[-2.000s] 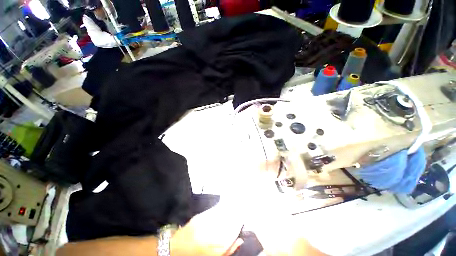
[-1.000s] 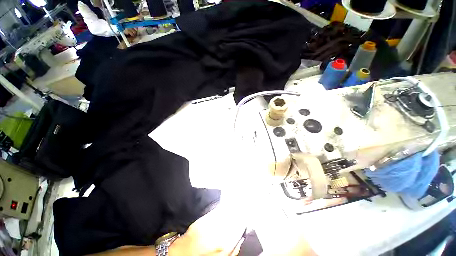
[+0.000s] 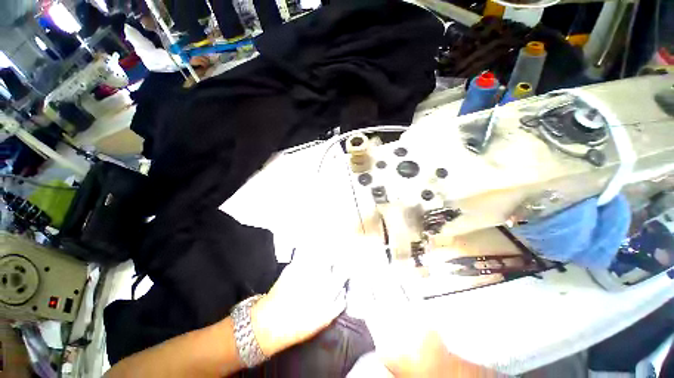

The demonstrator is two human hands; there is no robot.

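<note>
A garment piece [image 3: 329, 350] of black cloth, greyish purple under the lamp, lies under and below my left hand at the bottom centre. My left hand [image 3: 299, 299], with a metal watch on the wrist, holds it near the machine head; its fingertips are washed out by glare. My right hand [image 3: 414, 356] is low, right of the piece, cut off by the bottom edge and bleached, so its grip cannot be made out. The cream sewing machine [image 3: 473, 173] stands at right. Needle and presser foot are lost in the glare.
A large black garment pile [image 3: 244, 133] lies behind and left of the work. A blue cloth [image 3: 580, 232] hangs from the machine arm. A dark tool [image 3: 484, 264] lies beneath the arm. Thread spools [image 3: 480, 94] stand behind it. A black bag [image 3: 107, 210] is at left.
My left hand has moved up and inward, toward the machine head. More of the garment piece shows below it. The view has shifted a little.
</note>
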